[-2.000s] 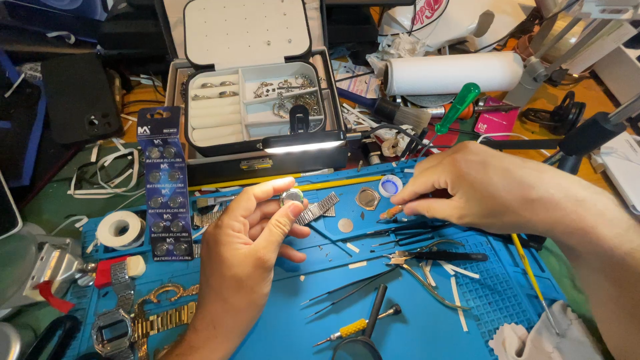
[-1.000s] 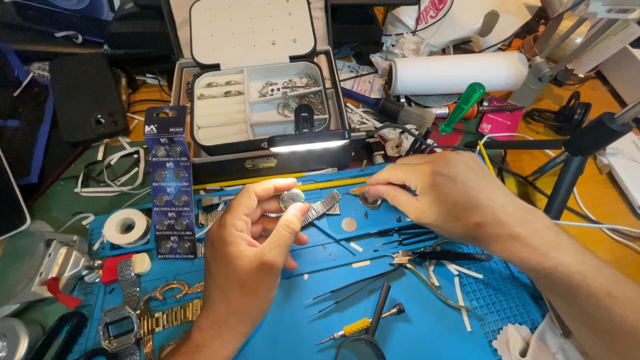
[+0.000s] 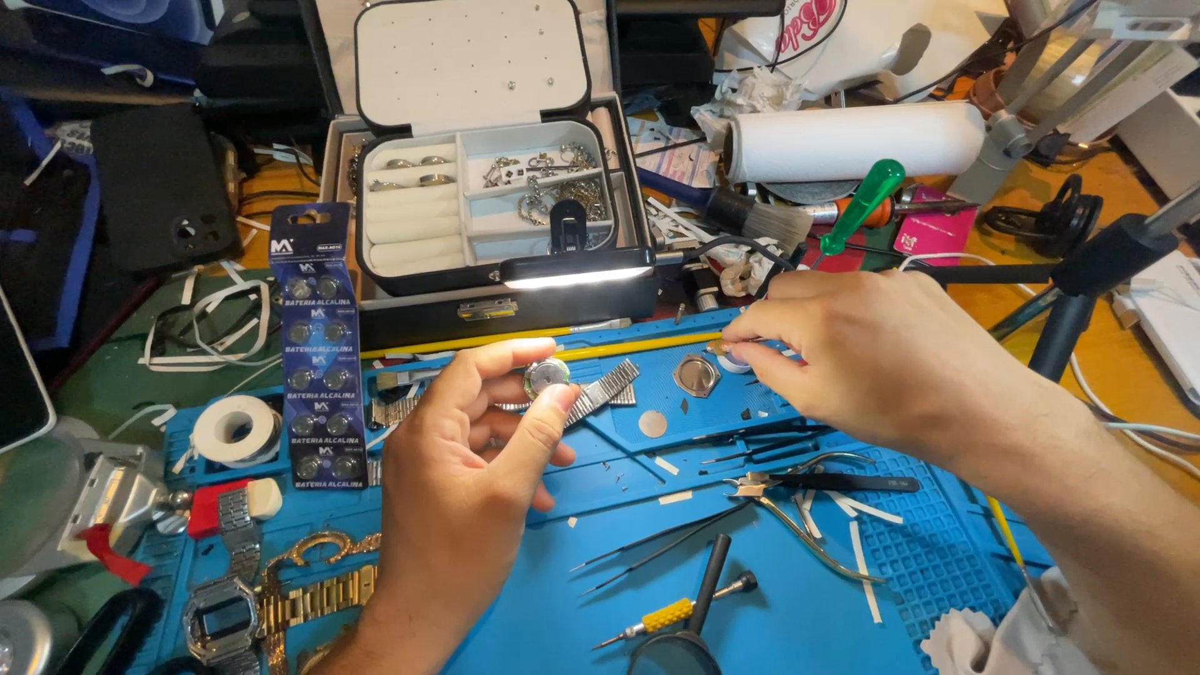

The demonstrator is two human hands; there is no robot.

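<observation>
Between the thumb and fingers of my left hand [image 3: 487,469] is a small wristwatch [image 3: 547,378], its round case facing up and its metal link band [image 3: 603,392] sticking out to the right. My right hand [image 3: 844,347] pinches a small brownish thing [image 3: 718,347], too small to name, over a little white and blue container [image 3: 736,364] partly hidden by the fingers. Left of that container lies a metal watch case back [image 3: 697,375] on the blue work mat. A flat round disc [image 3: 653,424] rests between the watch and the tweezers.
Tweezers [image 3: 656,544], pliers [image 3: 797,483] and a yellow-handled precision screwdriver [image 3: 667,615] lie on the blue mat [image 3: 544,600]. Behind stands an open jewelry box [image 3: 412,314] with a lit lamp. A button cell blister card [image 3: 319,366], tape roll [image 3: 236,429] and other watches [image 3: 222,619] are at left.
My right hand moved left to the metal case back, covering it a second ago, then back right to the small container. My left hand keeps its hold on the watch.
</observation>
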